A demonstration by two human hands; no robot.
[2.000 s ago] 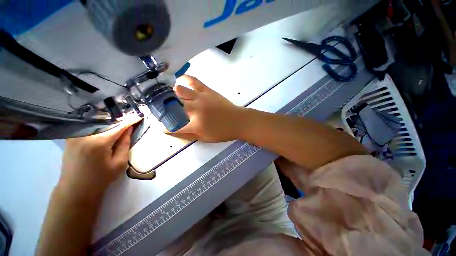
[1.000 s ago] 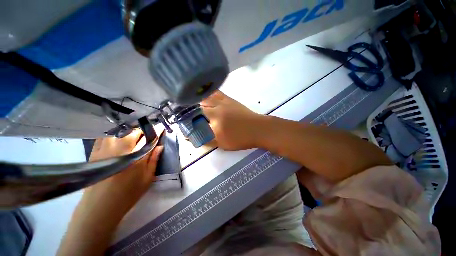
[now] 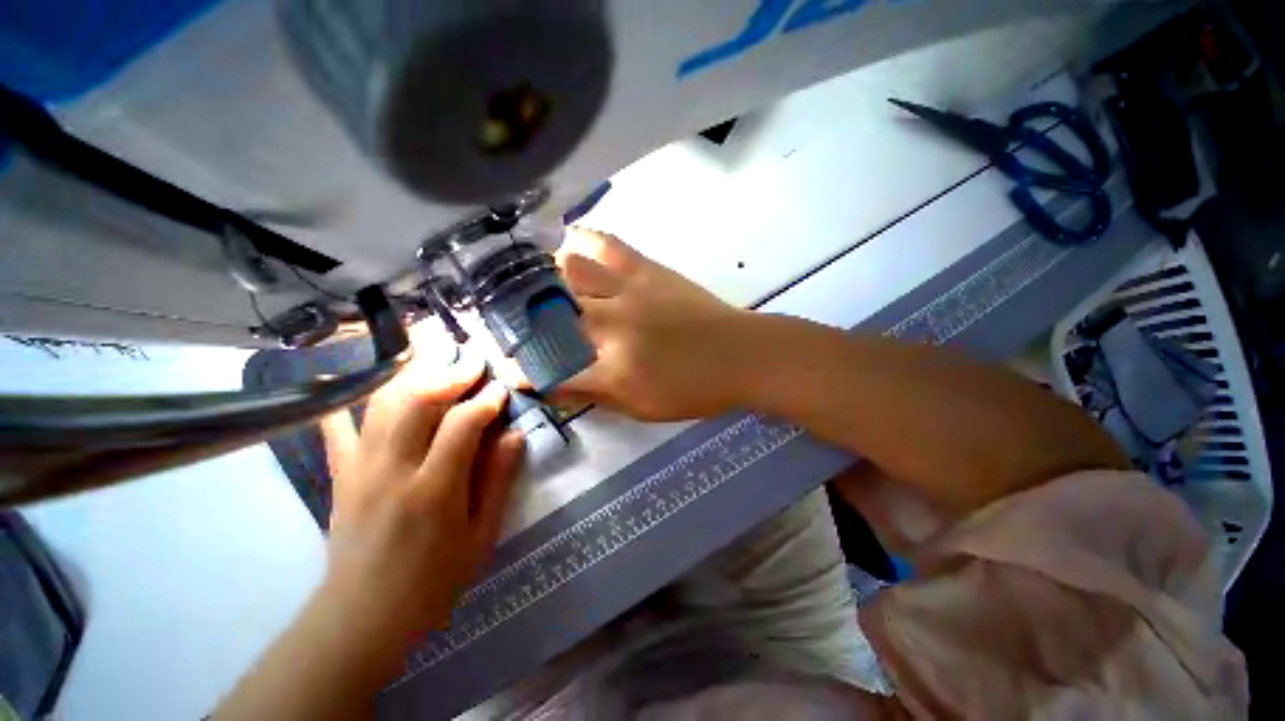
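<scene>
A dark grey fabric panel [image 3: 289, 423] lies flat under and left of my left hand, by the machine's foot. A narrow part of dark fabric [image 3: 536, 417] with a pale edge shows right of my left fingertips. My left hand [image 3: 423, 465] presses on the fabric with fingers spread. My right hand [image 3: 634, 331] is behind the ribbed grey attachment [image 3: 543, 331], which hides some fingertips; whether it grips fabric I cannot tell. The white sewing machine head [image 3: 183, 169] with its large grey knob [image 3: 451, 92] hangs over the work. The needle area is partly hidden.
Scissors [image 3: 1036, 155] lie at right on the table. The grey ruler edge [image 3: 677, 479] runs along the front. A white slotted basket [image 3: 1240, 423] with grey scraps is at right. A dark piece [image 3: 35, 613] lies at far left. A metal bar [image 3: 169, 423] crosses at left.
My left hand has moved right and its fingers now lie over the fabric near the attachment. More of the panel shows left of it. My right hand stays by the attachment. The camera view has shifted.
</scene>
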